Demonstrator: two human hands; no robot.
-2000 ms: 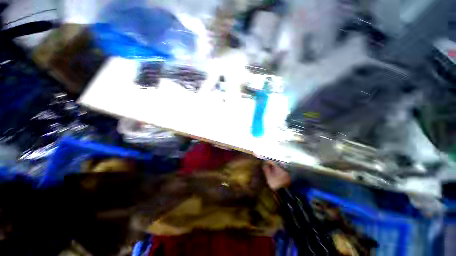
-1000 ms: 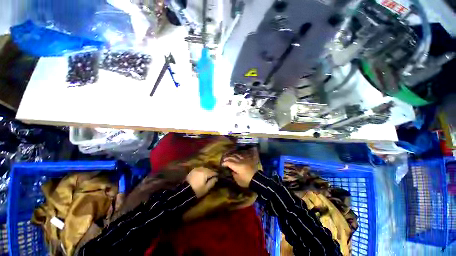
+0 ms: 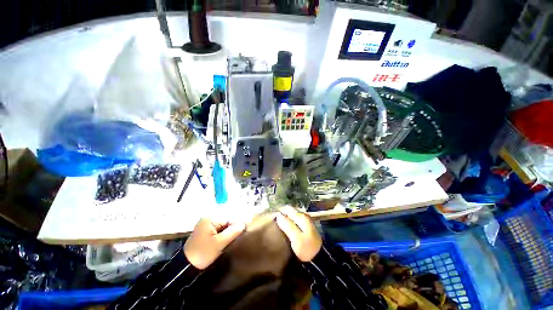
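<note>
A brown garment piece [image 3: 258, 257] is stretched between my hands at the front edge of the table, its top edge below the grey button sewing machine head [image 3: 254, 139]. My left hand [image 3: 209, 241] grips its left side, thumb and fingers pinched. My right hand [image 3: 300, 233] lies on its right upper edge, fingers pointing to the machine, holding the cloth. The small clamp parts under the head are hard to make out. A turquoise screwdriver [image 3: 219, 183] stands left of the head.
Two bags of dark buttons [image 3: 156, 175] and thin dark tweezers [image 3: 187, 181] lie left. The keypad [image 3: 295, 119], metal feeder arms [image 3: 364, 187] and green bowl [image 3: 415, 155] are right of the head. A blue basket [image 3: 445, 266] with garments is at lower right. A crumpled plastic bag [image 3: 109, 142] lies back left.
The view has tilted up towards the machine. Both hands have moved from the lap up to the table edge with the cloth, which is now spread between them.
</note>
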